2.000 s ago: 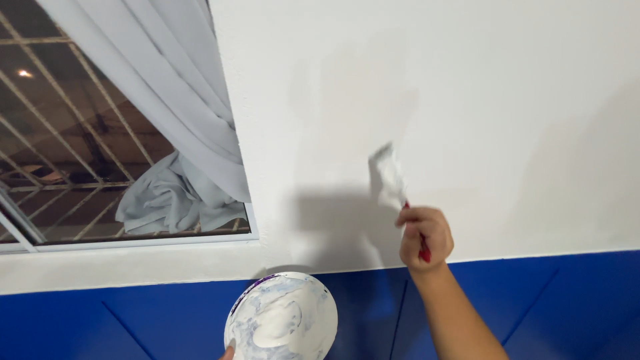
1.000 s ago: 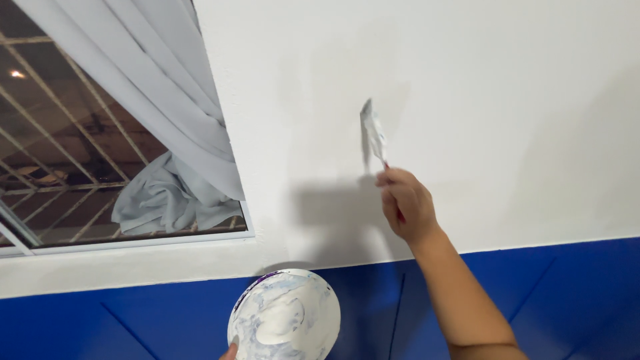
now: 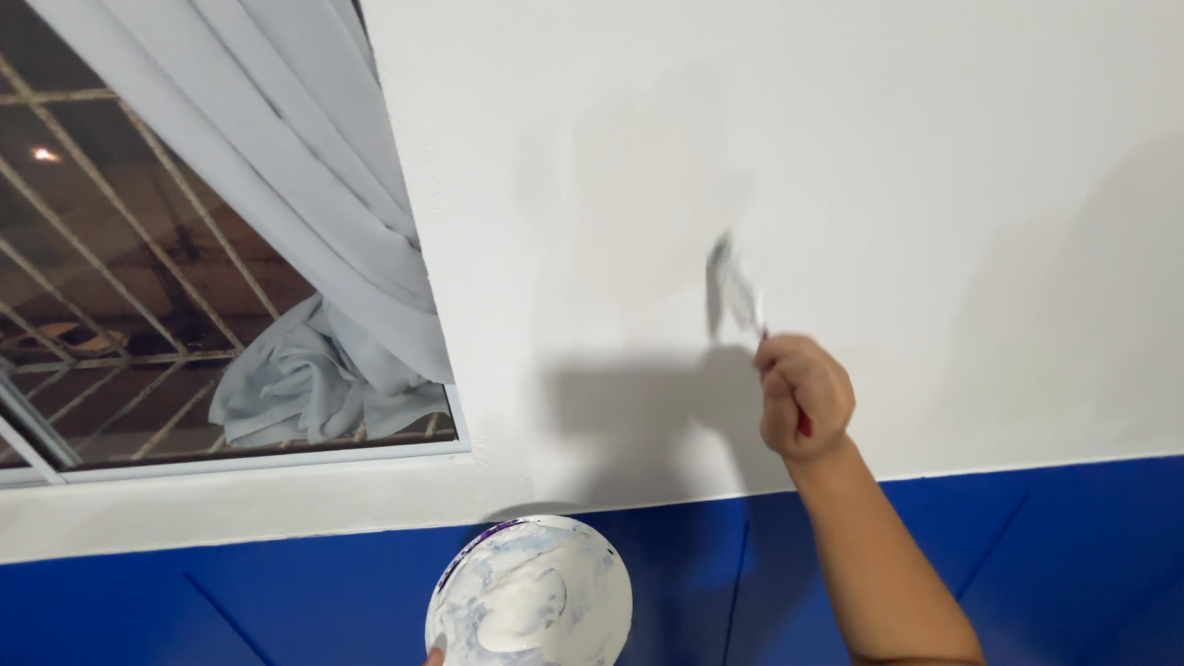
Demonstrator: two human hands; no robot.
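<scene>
My right hand [image 3: 807, 396] is closed around the red handle of a putty knife [image 3: 735, 282], whose white-smeared blade is blurred and points up at the white wall [image 3: 879, 231]. Whether the blade touches the wall, I cannot tell. At the bottom, a round white lid [image 3: 592, 601] carries a mound of white filler paste [image 3: 523, 606] and bluish smears. Only a fingertip of my left hand [image 3: 435, 657] shows, at the lid's lower left edge; the rest of that hand is out of view. Slightly darker patches mark the wall left of the blade.
A window with a white frame [image 3: 277, 465] and outside metal bars [image 3: 139, 231] fills the left side. A grey curtain [image 3: 305, 185] hangs over it, its end bunched at the sill. Below the white wall runs a blue grooved lower section [image 3: 305, 592].
My right hand with the putty knife has moved down and right along the wall since one second ago. The lid stays low in front of the blue section.
</scene>
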